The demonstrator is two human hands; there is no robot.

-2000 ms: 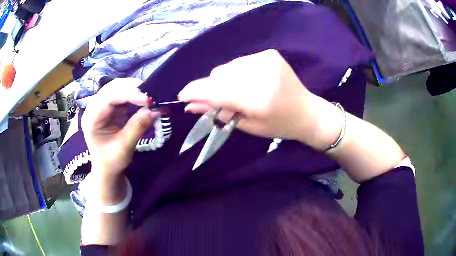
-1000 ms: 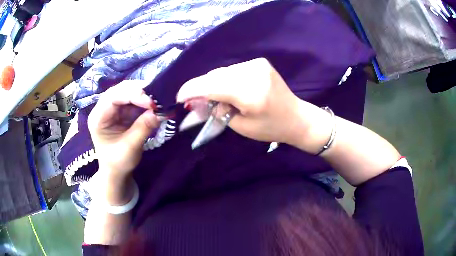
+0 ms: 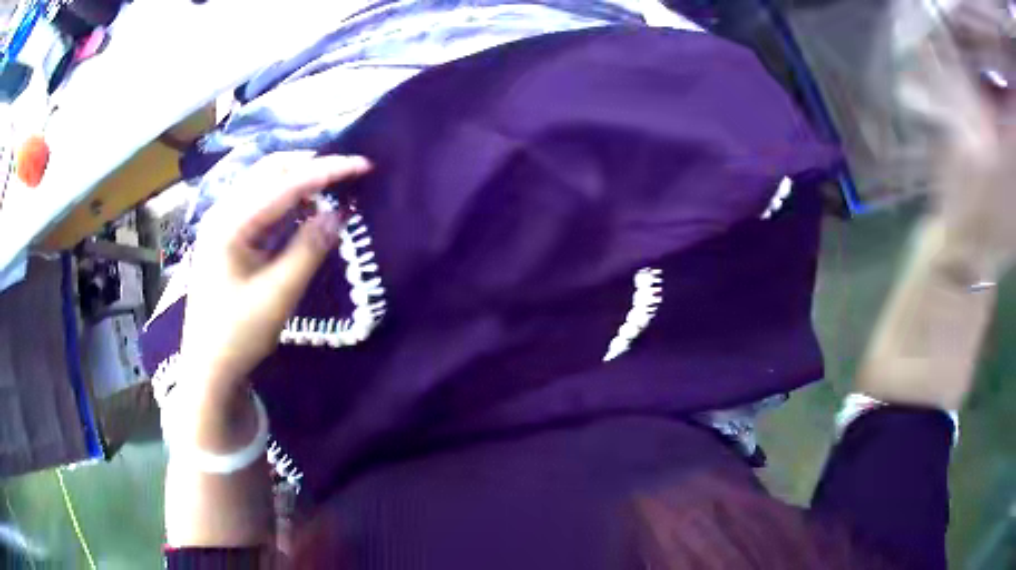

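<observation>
The dark purple garment (image 3: 501, 223) lies over my lap, with its pale patterned lining (image 3: 446, 45) showing at the top. White looped trim (image 3: 362, 278) runs along its edge beside my left hand, and a short white strip (image 3: 636, 314) lies near the middle. My left hand (image 3: 262, 256) pinches the garment's trimmed edge between thumb and fingers, index finger extended. My right hand (image 3: 975, 111) is blurred at the upper right edge, away from the garment. Whether it holds the snips or anything else cannot be told.
A white-topped table (image 3: 134, 100) with a wooden drawer (image 3: 123, 189) is at the upper left, with an orange round item (image 3: 32, 161) on it. A grey-brown cloth bin (image 3: 863, 100) with a blue edge stands at the upper right. The floor is green.
My right hand has swung from beside my left hand out to the upper right. The garment's middle and short white strip are now uncovered. My left index finger has straightened.
</observation>
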